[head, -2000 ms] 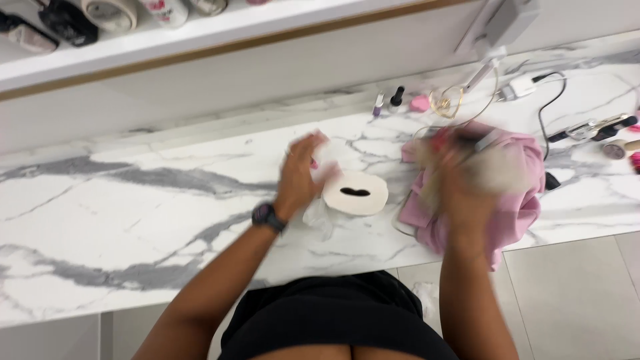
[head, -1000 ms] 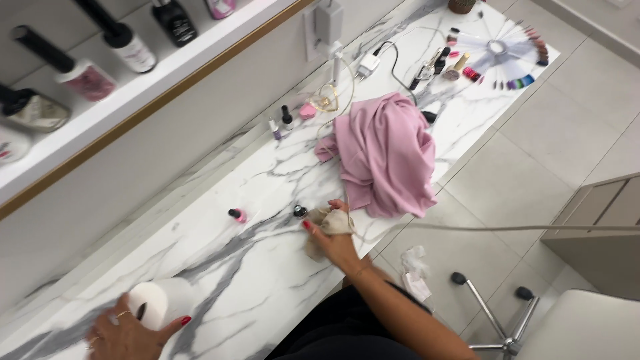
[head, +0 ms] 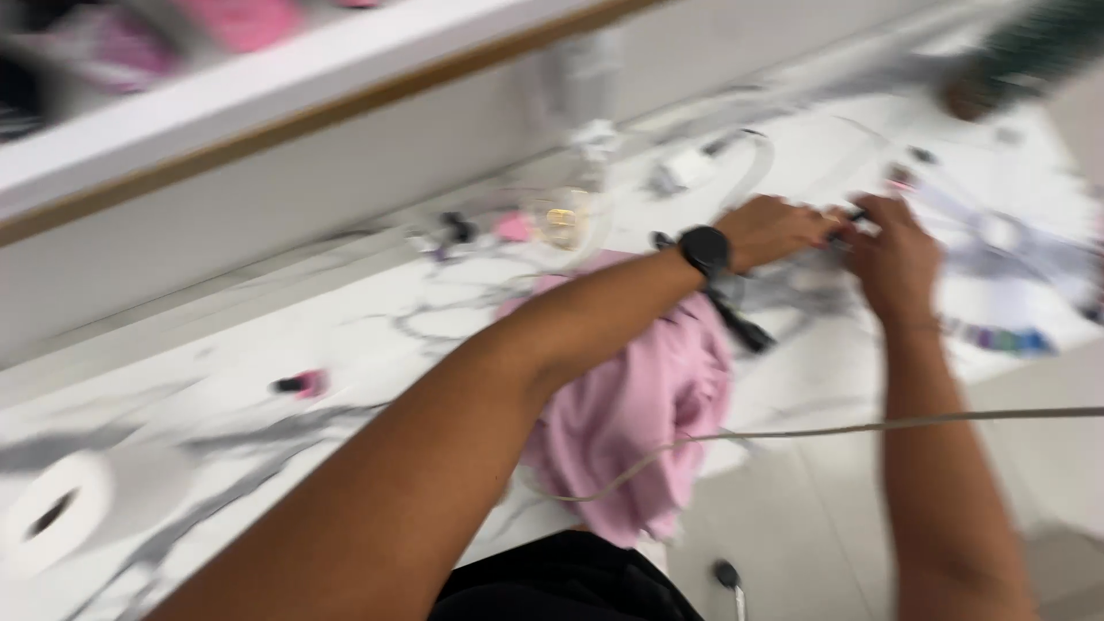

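Both hands reach over the right part of the marble-patterned counter and nearly meet. My left hand (head: pixel 780 233), with a dark watch at the wrist, and my right hand (head: pixel 893 250) have their fingers around a small dark item (head: pixel 849 226), blurred, perhaps a nail polish bottle; which hand grips it is unclear. Under my left forearm lies a crumpled pink cloth (head: pixel 621 405). Just beyond my right hand is a fan of nail colour samples (head: pixel 1009 339). A pink nail polish bottle (head: pixel 312 383) with a black cap lies left of my left arm.
A white paper roll (head: pixel 138 483) lies at the far left. A beige cable (head: pixel 802 431) crosses the pink cloth and the counter's front edge. Small bottles, a pink item (head: pixel 514 227) and a white charger (head: pixel 686 170) stand along the back. The shelf (head: pixel 345 103) overhangs at upper left.
My left hand has left the paper roll and moved right, across the pink cloth. My right hand has moved from the beige cloth at the counter's front to the right part. The view has shifted.
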